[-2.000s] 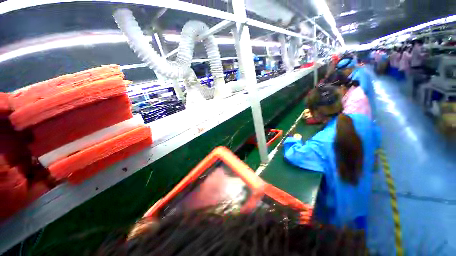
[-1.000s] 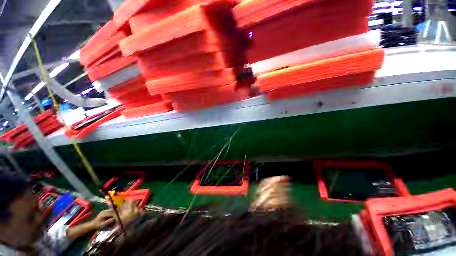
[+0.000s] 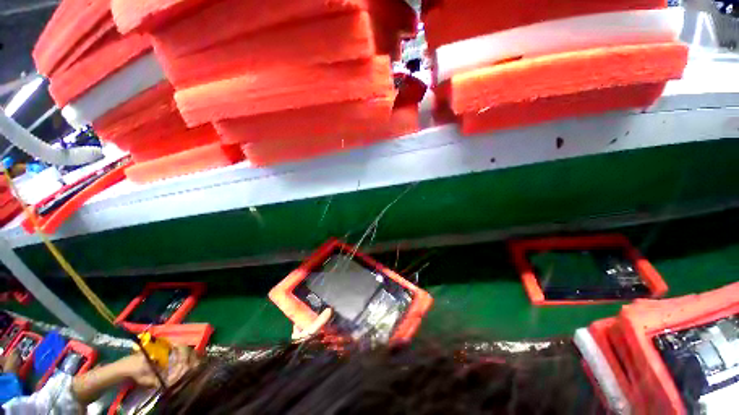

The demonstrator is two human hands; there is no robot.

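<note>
An orange-red foam tray (image 3: 288, 301) holding an opened unit is tilted in the middle, above the green belt. The unit shows a large silver-grey battery (image 3: 344, 288) and small shiny parts at its lower right. Fingers, apparently of my left hand (image 3: 313, 325), are at the tray's lower-left edge, holding it; the rest of the hand is hidden by dark hair. My right hand is not in view. The hair also hides the tray's lower edge.
Another tray with a unit (image 3: 527, 280) lies on the belt to the right. Stacked trays (image 3: 640, 324) stand at lower right. Foam stacks (image 3: 284, 89) fill the shelf above. At lower left a neighbour's hand (image 3: 134, 369) is at a yellow-orange screwdriver (image 3: 154, 350); more trays lie there.
The view has swung from the aisle to the belt. The blurred hand seen one second ago right of the middle tray is gone from there; fingers now hold a tilted tray with a silver-grey battery.
</note>
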